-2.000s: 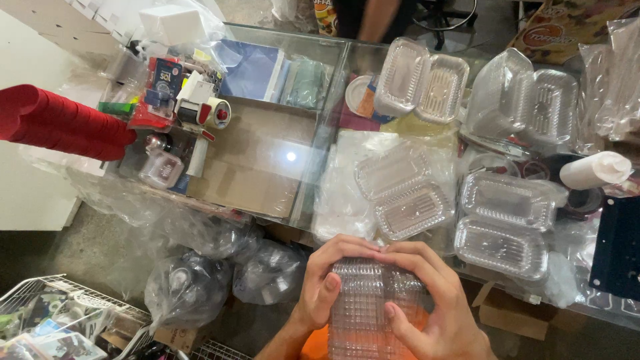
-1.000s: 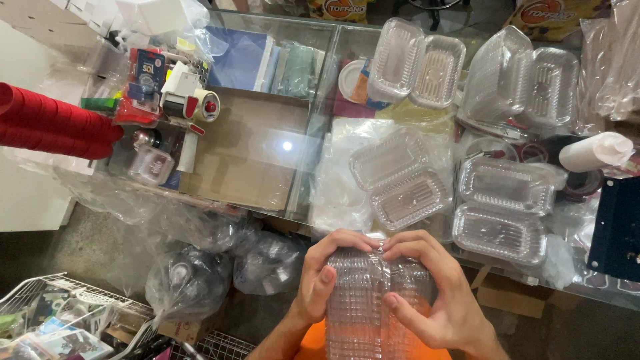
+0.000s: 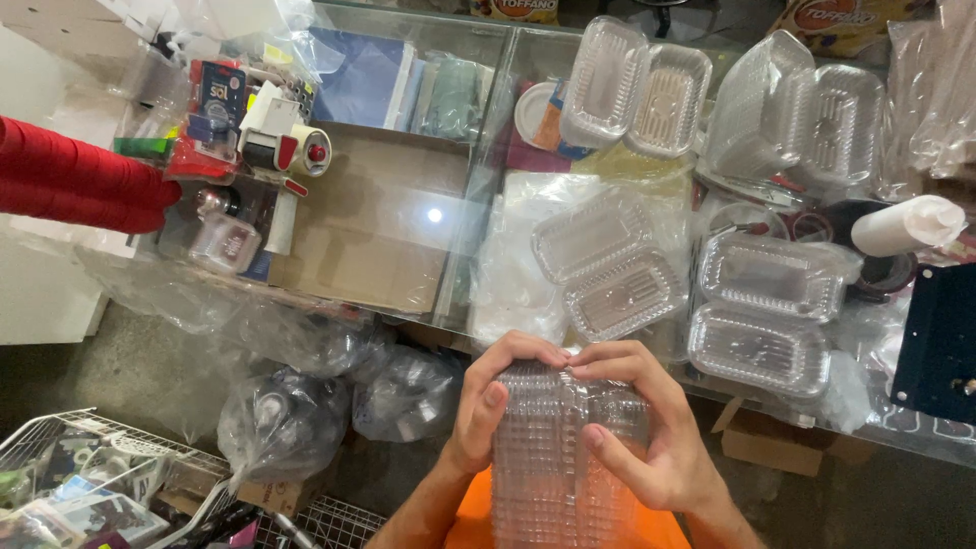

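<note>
A tall stack of clear plastic clamshell containers (image 3: 545, 457) stands upright against my orange-clad front, nearest the camera. My left hand (image 3: 492, 396) grips its left side, fingers curled over the top end. From the right, my right hand (image 3: 644, 419) holds the same stack, its thumb across the front; the fingertips of both hands meet at the top. Beyond them, on the glass counter, lies an open clear container (image 3: 625, 293). Two more open ones are at the right (image 3: 759, 347) and at the back (image 3: 667, 99). A nested stack of open containers (image 3: 762, 114) is at the back right.
A tape dispenser (image 3: 271, 133) lies at the left of the counter (image 3: 457, 229), near red stacked items (image 3: 84, 179). A white roll (image 3: 907, 225) is at the right. Below the counter are filled plastic bags (image 3: 286, 427) and a white wire basket (image 3: 114, 438) with assorted goods.
Both hands stay on the container stack; the right thumb has moved a little across its front. The containers on the counter have not plainly moved.
</note>
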